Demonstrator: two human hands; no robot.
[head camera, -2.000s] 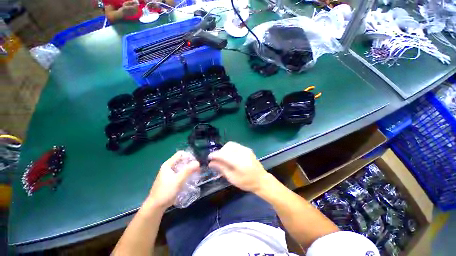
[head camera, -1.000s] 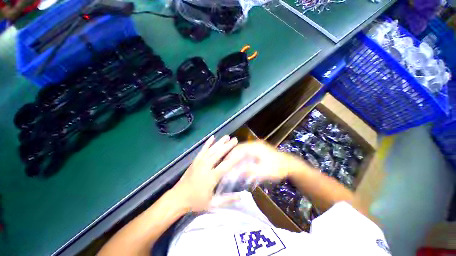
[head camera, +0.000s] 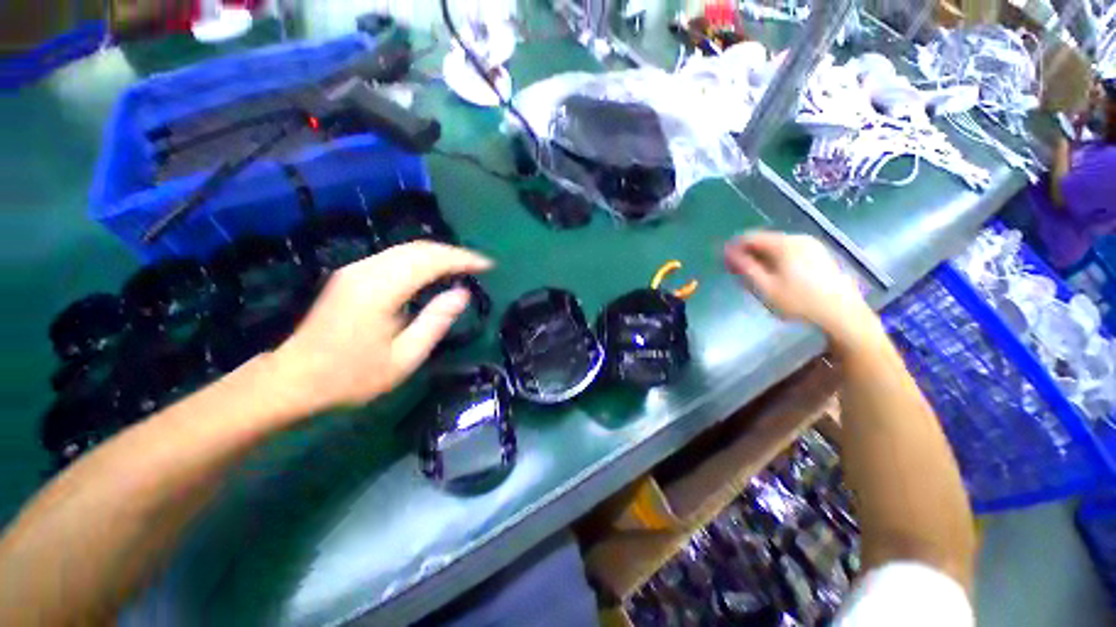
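Note:
Three glossy black housings stand near the bench's front edge: one at the front left (head camera: 470, 429), one in the middle (head camera: 550, 344) and one at the right (head camera: 645, 337). Orange plier handles (head camera: 673, 281) stick up behind the right one. My left hand (head camera: 373, 319) is over the right end of the rows of black housings (head camera: 171, 300), thumb and fingers apart around an end housing, with no clear grip. My right hand (head camera: 796, 279) is raised to the right of the pliers, blurred, fingers curled; nothing shows in it, but its palm side is hidden.
A blue bin (head camera: 263, 208) with black rods and a glue gun (head camera: 379, 113) stands behind the rows. A large clear bag of black parts (head camera: 612, 141) lies by a metal post (head camera: 796, 76). Below are a carton of bagged housings (head camera: 759, 539) and a blue mesh crate (head camera: 979, 380). A person (head camera: 1087, 184) is far right.
My hands have parted and moved up over the bench; the crumpled clear film is gone from them. The unwrapped housing now stands beside the other two. The view has shifted.

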